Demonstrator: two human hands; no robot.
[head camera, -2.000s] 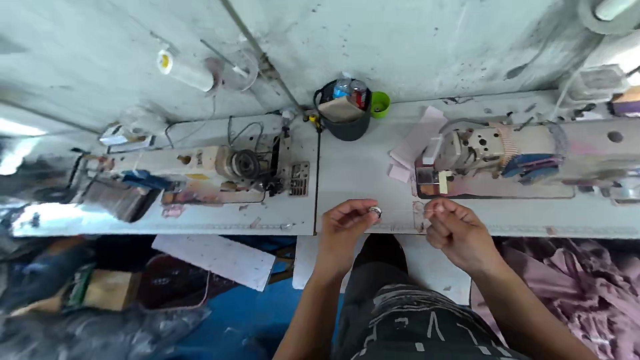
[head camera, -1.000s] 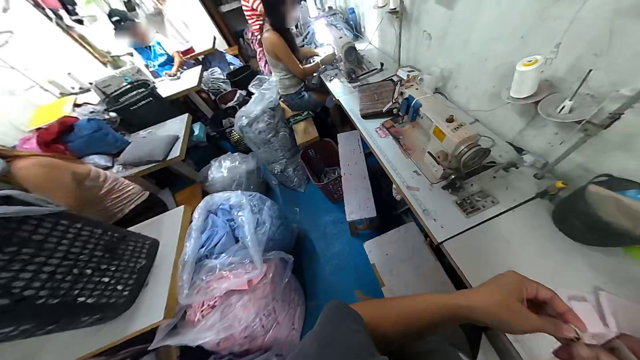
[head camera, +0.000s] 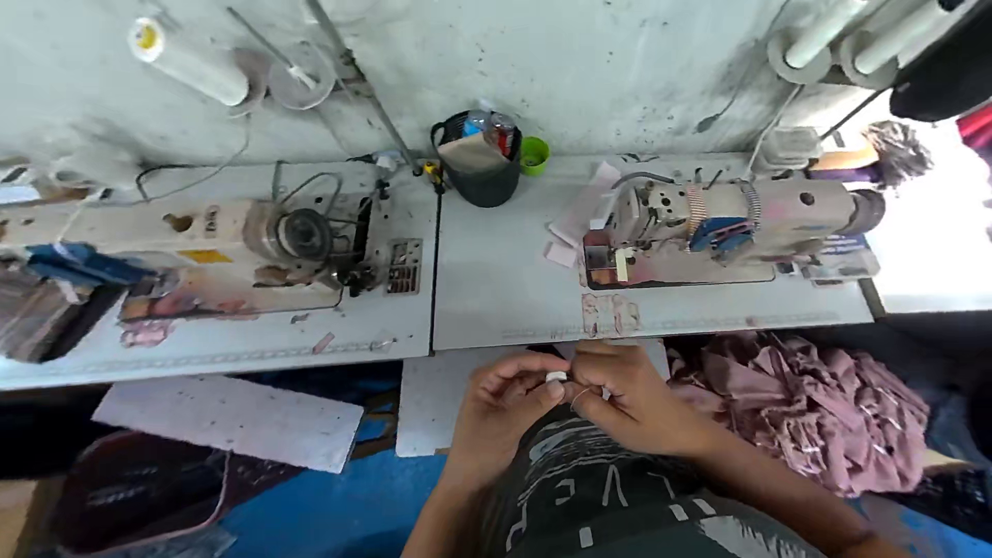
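A small white piece (head camera: 556, 377), too small to name, shows between the fingers of my left hand (head camera: 508, 407). My right hand (head camera: 632, 395) touches the left one over my lap, its fingers curled with a thin strand or ring at them; what it grips is hidden. Both hands are just below the front edge of the white sewing table (head camera: 504, 310). An industrial sewing machine (head camera: 798, 209) stands beyond them to the right, with pale fabric pieces (head camera: 581, 213) at its left side. A second sewing machine (head camera: 232, 232) is at the left.
Against the wall stand a black bucket (head camera: 484, 182) holding bottles and a green cup (head camera: 535, 155). A heap of mauve fabric (head camera: 814, 411) lies below the table at the right. A thread cone (head camera: 186, 62) is upper left, a white board (head camera: 232, 418) and a dark bin (head camera: 147, 480) lower left.
The view has swung back from the room at the left to the table. Two seconds ago my hands were apart near the table edge; now they are together over my lap.
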